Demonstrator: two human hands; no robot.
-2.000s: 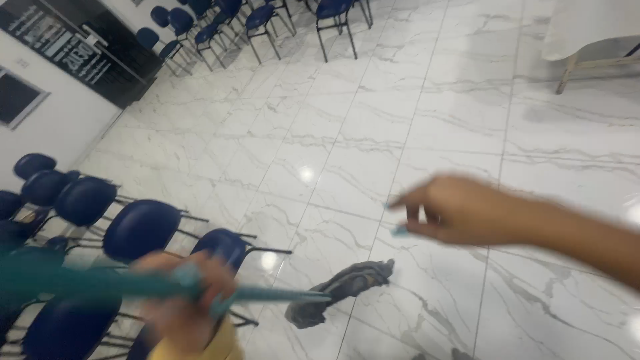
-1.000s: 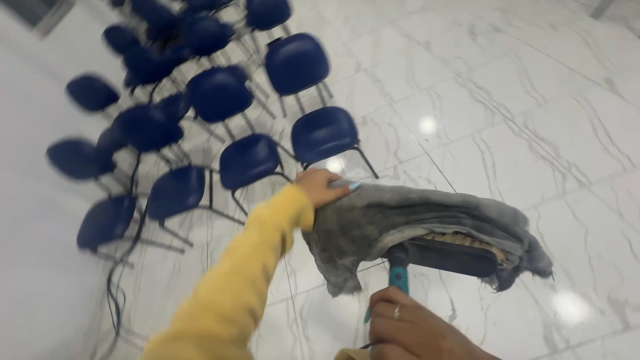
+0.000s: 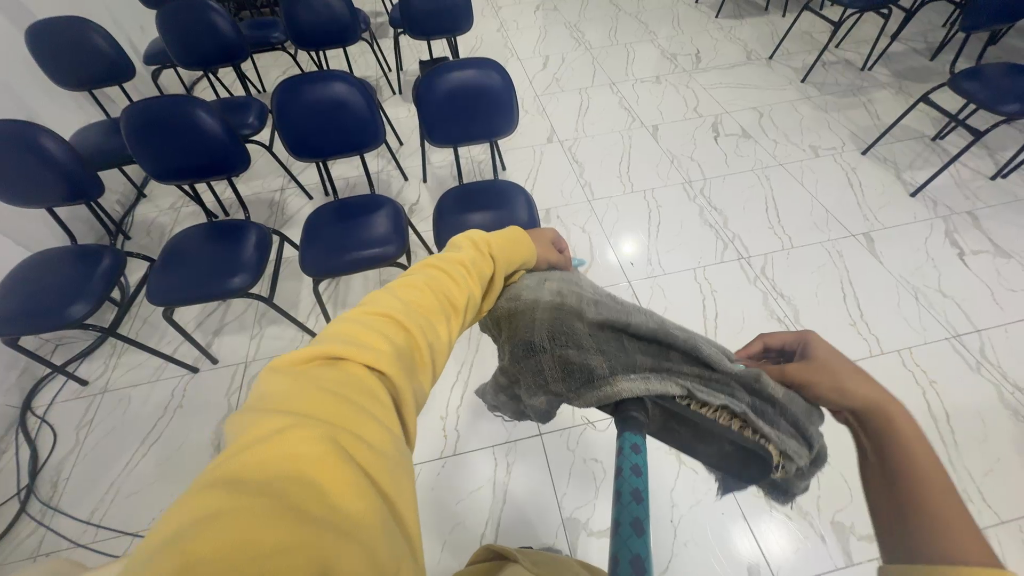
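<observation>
A broom head (image 3: 696, 440) with pale bristles is raised toward me, its teal patterned handle (image 3: 630, 500) running down out of the frame. Over the head lies a worn grey cloth (image 3: 592, 336), with frayed edges hanging at both ends. My left hand (image 3: 550, 250), in a yellow sleeve, pinches the cloth at its upper left edge. My right hand (image 3: 784, 364) has thumb and fingers on the cloth's upper right edge. Neither hand is on the handle; what supports its lower end is out of view.
Rows of blue chairs (image 3: 352, 236) with black metal legs stand at the left, close to my left arm. More chairs (image 3: 992, 86) are at the upper right. Black cables (image 3: 34, 448) lie on the marbled tile floor (image 3: 688, 192) at the lower left.
Two seconds ago the cloth lay on the floor; one second ago it was over the broom head. My right hand has since moved from the handle to the cloth's right part.
</observation>
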